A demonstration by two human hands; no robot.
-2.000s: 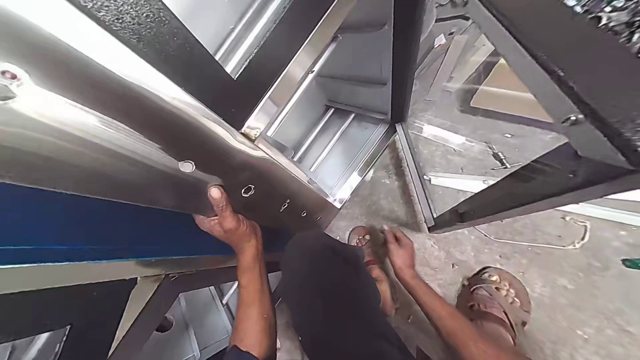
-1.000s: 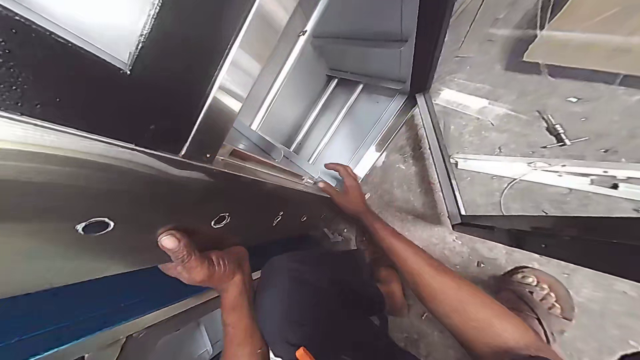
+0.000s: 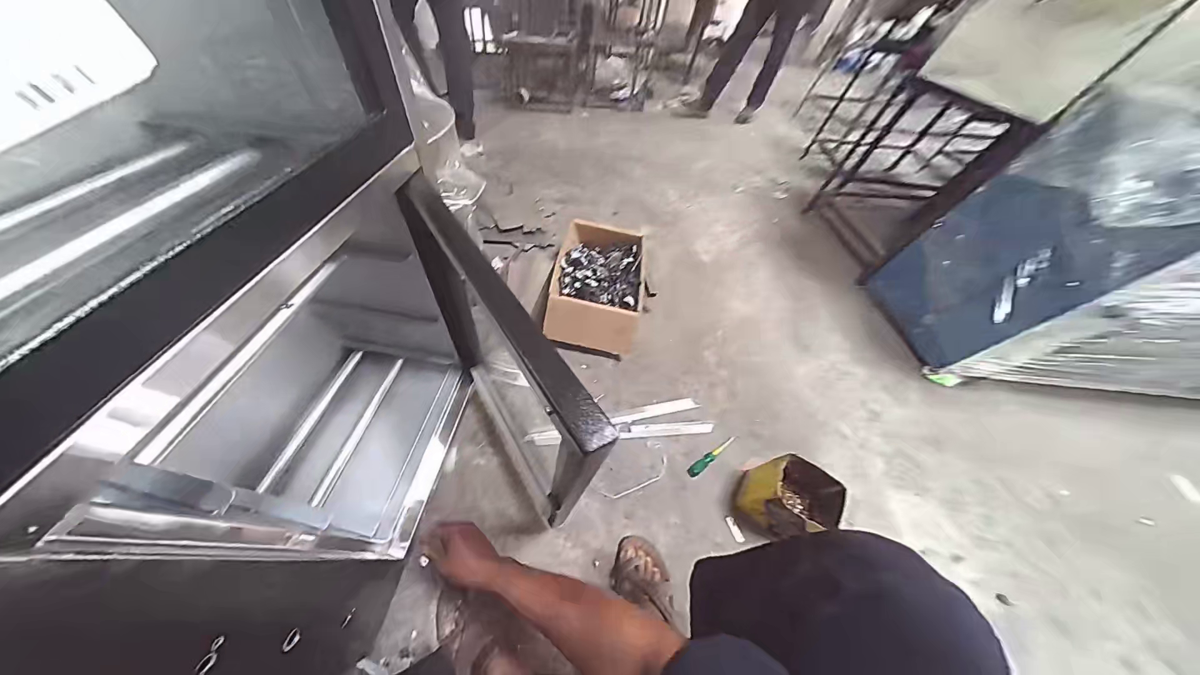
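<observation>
My right hand (image 3: 459,555) reaches in from the bottom, its fingers curled near the lower front corner of a metal cabinet (image 3: 405,525). A small pale spot shows by the fingertips; whether they hold something cannot be told. The cabinet's grey interior has bright metal rails (image 3: 361,427). Beside it a black-framed glass door (image 3: 525,347) stands swung outward. Below the opening, a dark panel (image 3: 141,614) has several small holes. My left hand is out of view.
On the concrete floor are a cardboard box (image 3: 592,323) of small dark parts, a green-handled screwdriver (image 3: 703,461), white metal strips (image 3: 661,420) and a yellow container (image 3: 761,487). Wrapped dark blue panels (image 3: 975,272) stand right. Two people's legs (image 3: 764,56) show at the back.
The view has swung widely toward the open floor. My left hand, earlier on the holed panel, has left view. My right hand, earlier at the cabinet's lower frame, is now by its corner.
</observation>
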